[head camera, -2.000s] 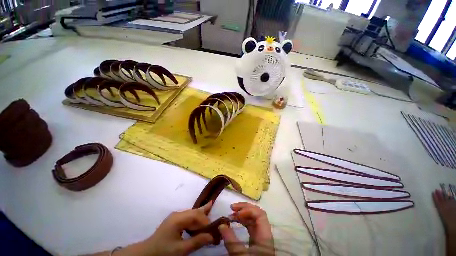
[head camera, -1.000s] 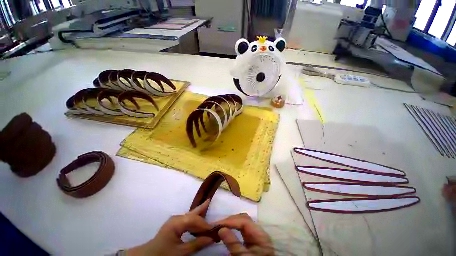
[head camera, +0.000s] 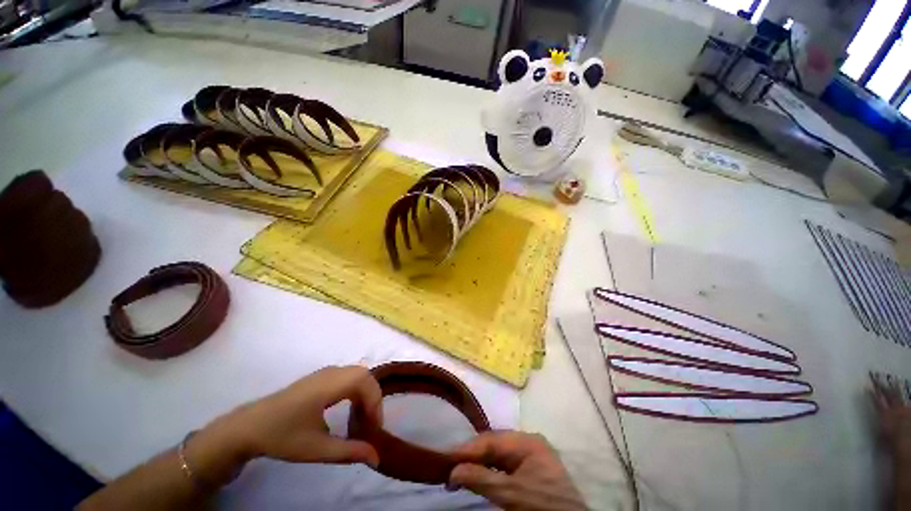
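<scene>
A brown headband (head camera: 412, 456) forms an open curve at the bottom middle, above a white sheet. My left hand (head camera: 325, 419) holds it on its left side, thumb below and fingers over the band. My right hand (head camera: 519, 469) pinches it at the lower right between thumb and fingers. The band's far side arches up behind my hands. Its right end near my right hand is partly hidden by the fingers.
Bases stand on yellow boards (head camera: 350, 329) ahead. Nested brown headbands (head camera: 180, 334) and a dark brown pile (head camera: 42, 240) lie left. Pointed ovals (head camera: 714, 407) lie right on grey card. A panda fan (head camera: 539, 125) stands behind. Another person's hand (head camera: 889, 419) shows at the right edge.
The headband has turned and now shows a wider curve with its smooth outer side towards me. My left hand has moved up and left along it, my right hand slightly right. The view has shifted.
</scene>
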